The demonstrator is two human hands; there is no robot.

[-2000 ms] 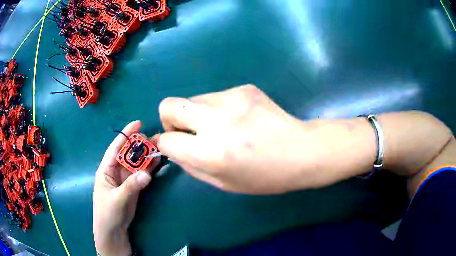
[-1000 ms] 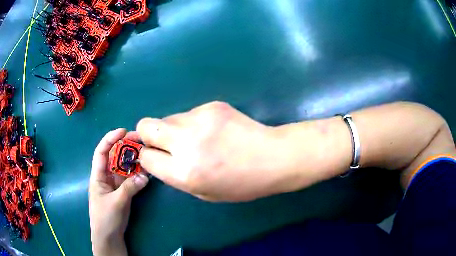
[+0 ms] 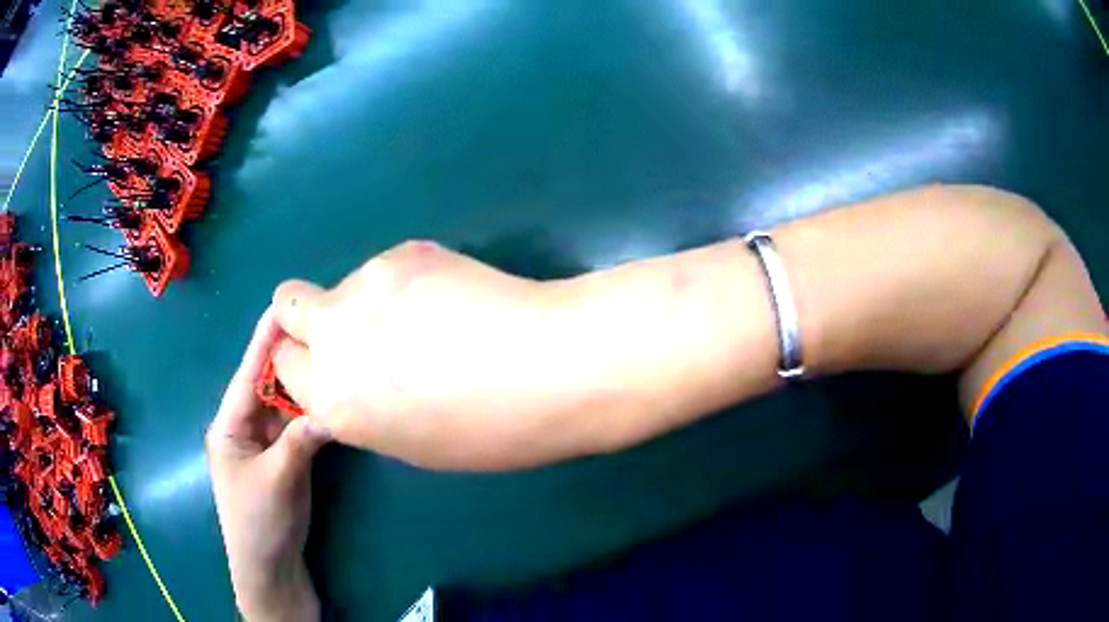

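Observation:
An orange-red housing (image 3: 270, 386) is held between the fingers and thumb of my left hand (image 3: 264, 468), above the dark-green mat. Only a small part of its edge shows. My right hand (image 3: 401, 352) lies over the housing from the right, with its fingertips at it. The back of my right hand hides most of the housing and its recess. Whether my right fingers grip the housing, a wire or a tool cannot be seen.
Wired housings (image 3: 183, 128) stand in packed rows at the upper left. A looser heap of housings (image 3: 61, 456) lies at the far left, along a yellow line. A white card (image 3: 420, 606) shows at the near edge.
My right hand has moved left and now covers the housing, whose face and dark recess showed before. My left hand has shifted slightly left. The view has shifted a little.

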